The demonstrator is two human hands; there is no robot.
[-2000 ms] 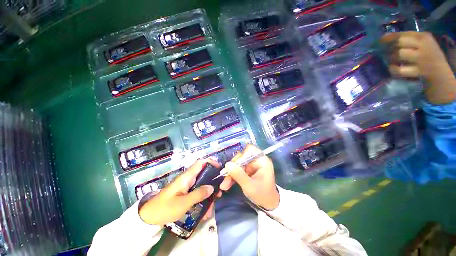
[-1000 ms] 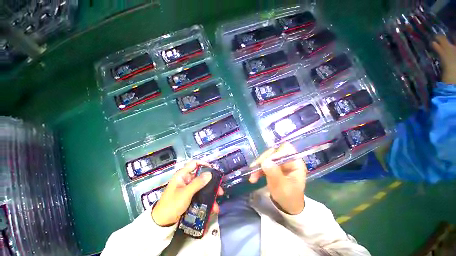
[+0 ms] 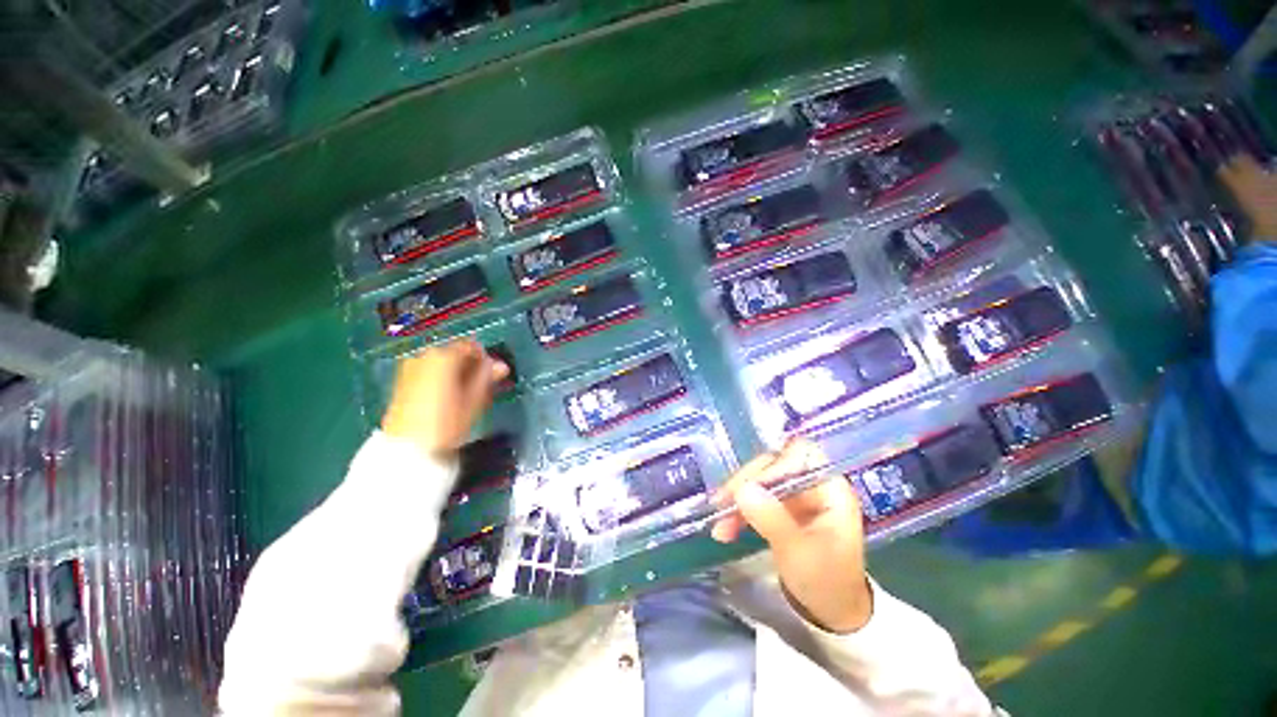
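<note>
My left hand (image 3: 437,395) is over the third row of the left clear tray (image 3: 672,301). A dark end of a phone body (image 3: 500,367) shows at its fingertips, and the hand covers the rest. My right hand (image 3: 812,539) is at the near edge of the trays, closed on a thin pale stick, probably tweezers (image 3: 896,420), which lies slantwise across the fingers. Black, red-edged phone bodies (image 3: 626,392) lie in the left tray's pockets. A small sheet with white and dark squares (image 3: 543,556) lies at its near end.
A second clear tray (image 3: 875,315) of phones lies to the right. Tall stacked trays (image 3: 140,476) stand at the left edge. A person's blue sleeve (image 3: 1232,392) and hand are at the right edge, beside more trays (image 3: 1183,182).
My left hand has carried the phone body from in front of my chest forward and left to the tray's third row. My right hand still holds the stick near the tray edge.
</note>
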